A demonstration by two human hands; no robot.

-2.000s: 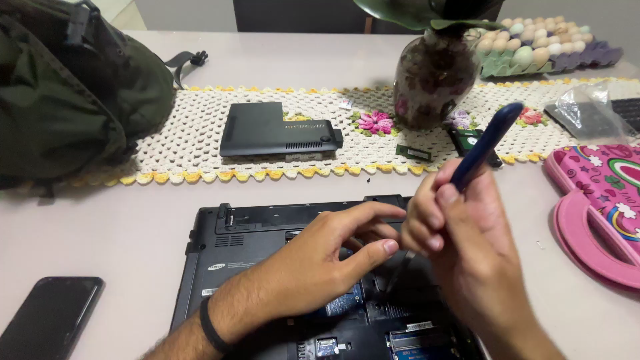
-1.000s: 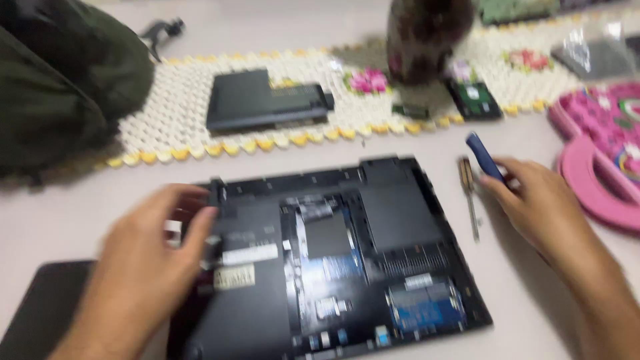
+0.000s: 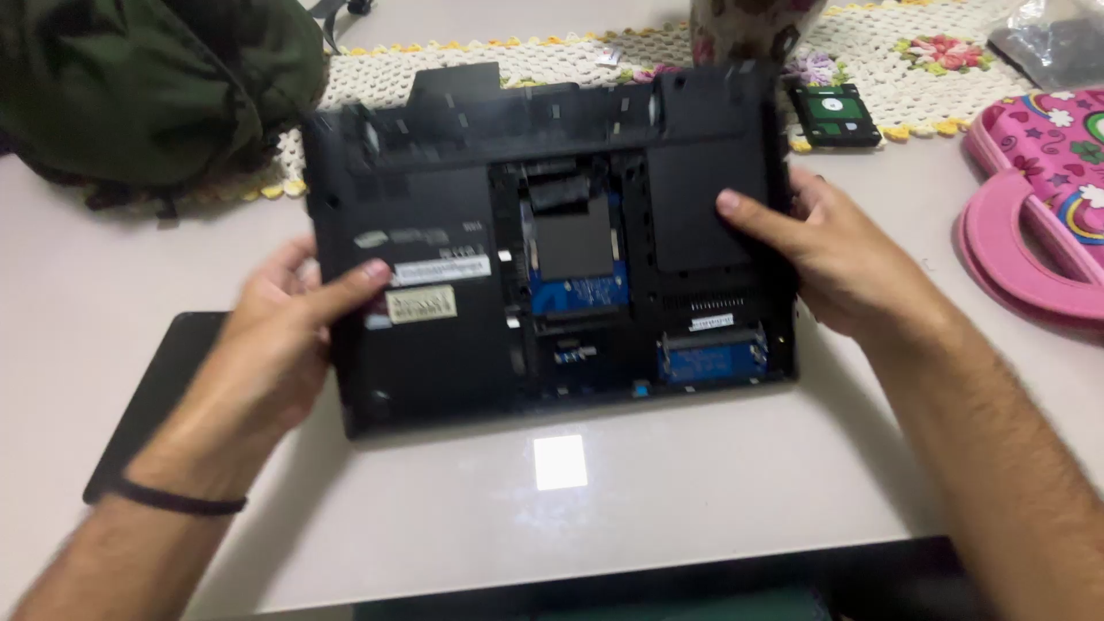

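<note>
A black Samsung laptop [image 3: 423,354], its underside facing me, is held up off the table between both hands. My left hand [image 3: 285,336] grips its left edge, thumb on the casing beside the labels. On the right edge my right hand [image 3: 828,246] has its thumb on a flat cover and its fingers behind. An open bay in the middle shows a grey plate and a blue circuit board [image 3: 582,291]; another blue board [image 3: 711,360] shows in the lower right slot. Behind the laptop, a black battery pack [image 3: 457,86] is partly hidden. The screwdrivers are out of sight.
A dark smartphone [image 3: 159,397] lies at the left, partly under my left forearm. A green backpack [image 3: 164,86] stands back left. A crocheted runner [image 3: 871,52] bears a vase [image 3: 750,34] and a hard drive [image 3: 835,115]. A pink case [image 3: 1048,198] lies at the right.
The laptop has been lifted from the table, with both hands now on its sides. My right hand let go of the blue-handled tool it held earlier.
</note>
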